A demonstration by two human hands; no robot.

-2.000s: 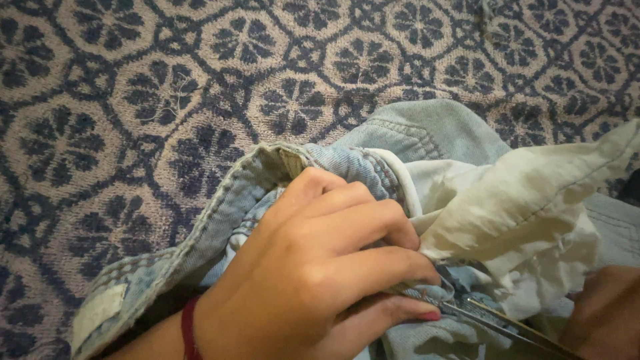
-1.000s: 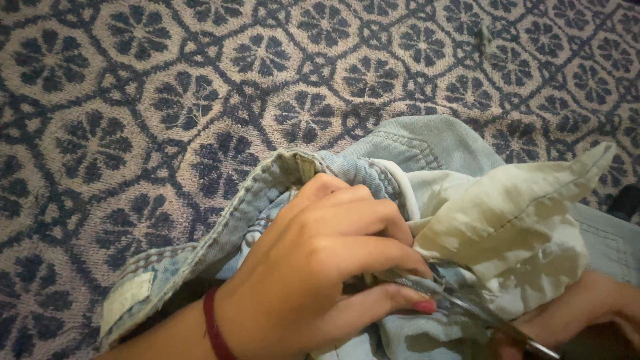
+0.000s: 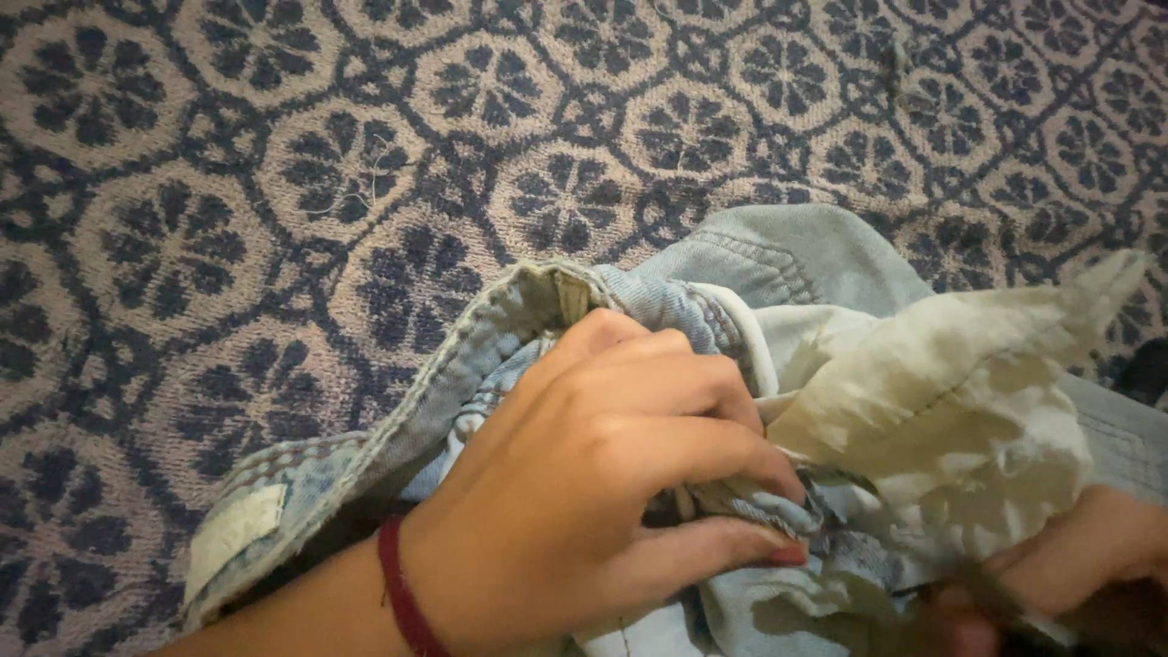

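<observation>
Light blue denim jeans (image 3: 766,246) lie bunched at the lower middle and right. My left hand (image 3: 611,456), with a dark red band at the wrist, pinches a fold of the denim between thumb and fingers. The waistband (image 3: 438,365) curves from behind this hand to the lower left, where it bears a pale patch (image 3: 239,525). Off-white pocket lining cloth (image 3: 940,401) stands up to the right of the left hand. Below that cloth, at the lower right edge, my right hand (image 3: 1077,557) is blurred and partly hidden; what it holds cannot be made out.
A blue and beige patterned woven cloth (image 3: 566,196) lies under the jeans. Loose pale threads (image 3: 370,178) rest on it at upper left, and a small tuft (image 3: 902,64) at upper right. A dark object (image 3: 1145,370) shows at the right edge.
Metal blades, seen near my left fingertips in both earlier frames, no longer show clearly. My right hand showed little two seconds ago and has since come further into view.
</observation>
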